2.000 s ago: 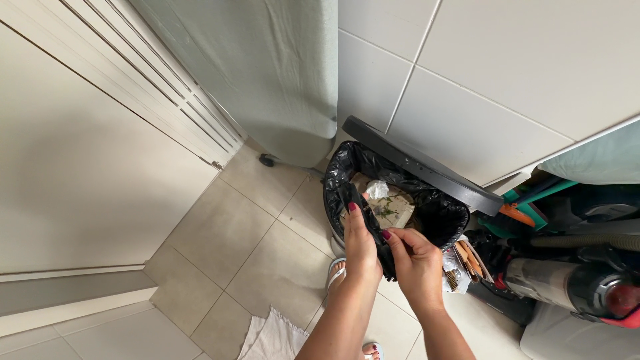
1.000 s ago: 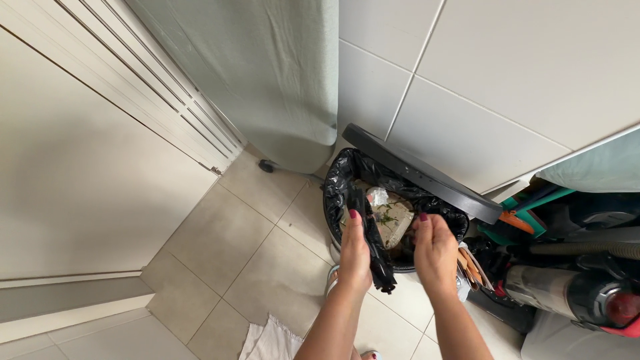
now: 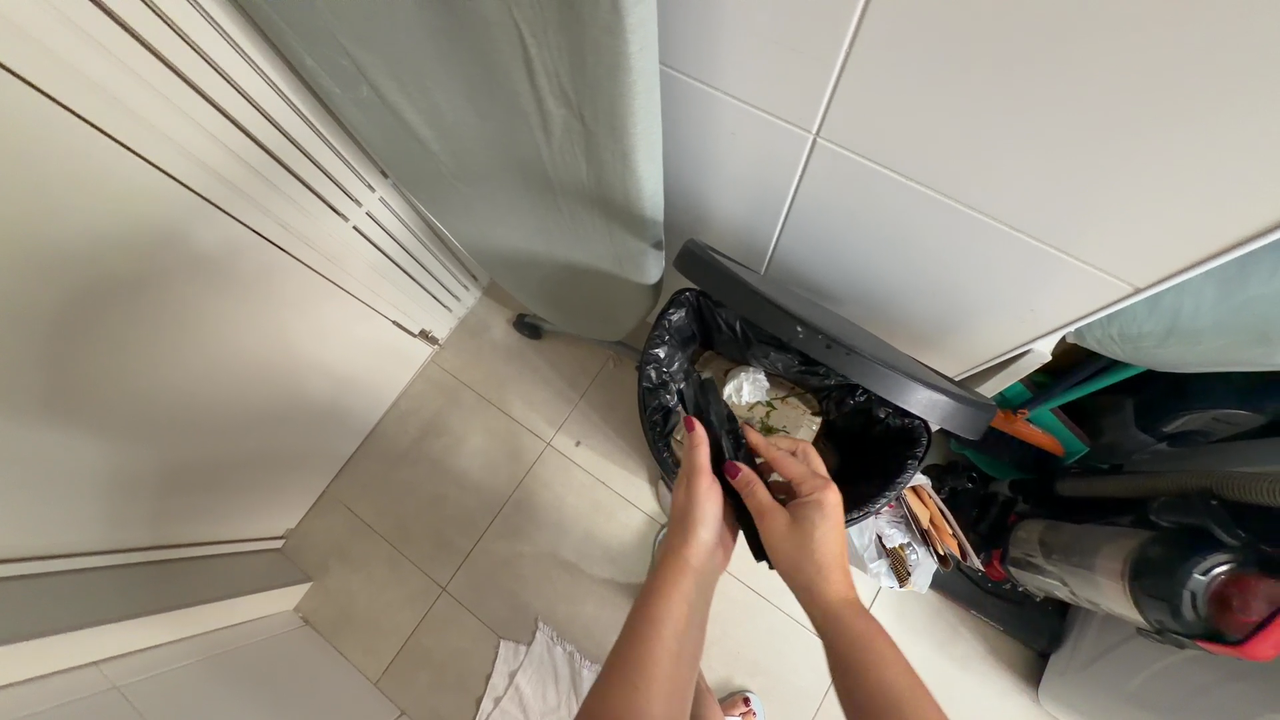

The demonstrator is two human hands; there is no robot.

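My left hand (image 3: 700, 495) holds a folded strip of black plastic, which looks like a bag (image 3: 725, 430), upright over the near edge of a trash bin. The fingers of my right hand (image 3: 795, 490) pinch the same black plastic from its right side. Below both hands stands the bin, lined with a black trash bag (image 3: 672, 350). Inside lie a crumpled white wad (image 3: 746, 385) and a pale flat piece with green scraps (image 3: 785, 415). The dark grey bin lid (image 3: 840, 340) is raised and leans toward the tiled wall.
An ironing board with a pale green cover (image 3: 560, 150) stands behind left. To the right are a vacuum cleaner (image 3: 1120, 575), an orange-and-green brush or dustpan (image 3: 1027, 432) and a bag of paper and cardboard (image 3: 915, 540). A white cloth (image 3: 540, 675) lies on the tiled floor near my foot.
My right hand was apart from the black plastic one second ago and now touches it again. My left hand has kept hold of the plastic throughout.
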